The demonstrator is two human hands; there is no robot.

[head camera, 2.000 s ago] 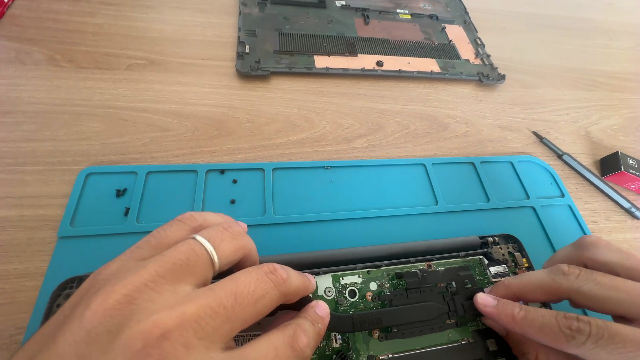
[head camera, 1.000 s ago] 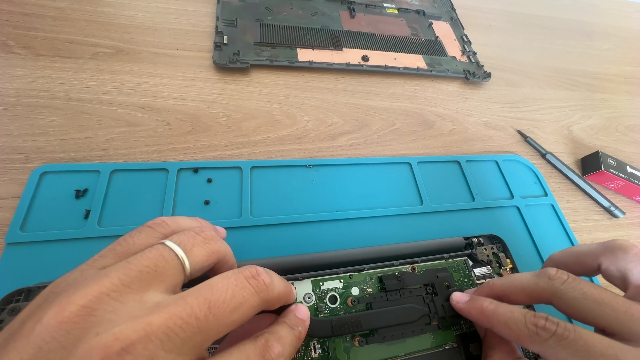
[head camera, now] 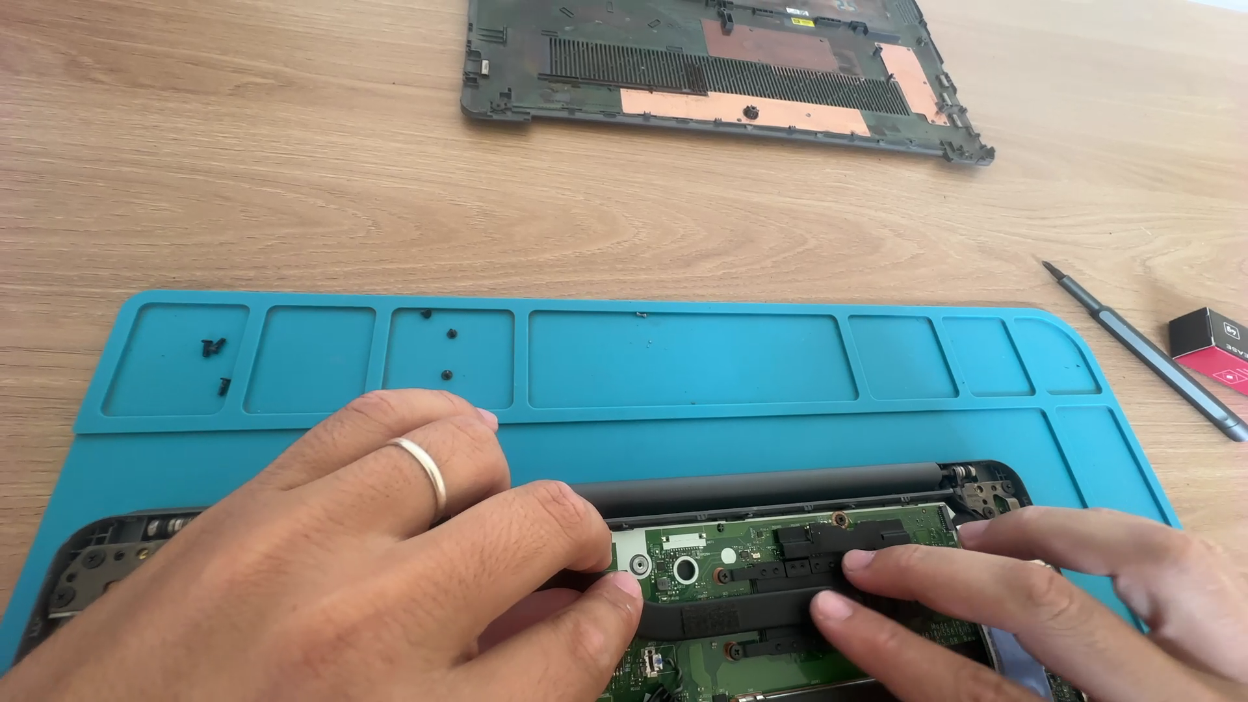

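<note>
An opened laptop base lies at the bottom of the view, its green circuit board exposed and a dark hinge cover along its far edge. My left hand, with a ring on one finger, has thumb and index finger together at the left end of a black heat pipe; what lies between them is hidden. My right hand rests its fingertips on the pipe's right part and the black bracket area. Its fingers are apart.
The laptop lies on a blue silicone mat with small black screws in its compartments. Beyond it is a laptop bottom cover. A screwdriver and a black and red box lie at right.
My right hand's fingers have spread, with fingertips now farther left on the heat pipe and bracket. My left hand remains at the pipe's left end.
</note>
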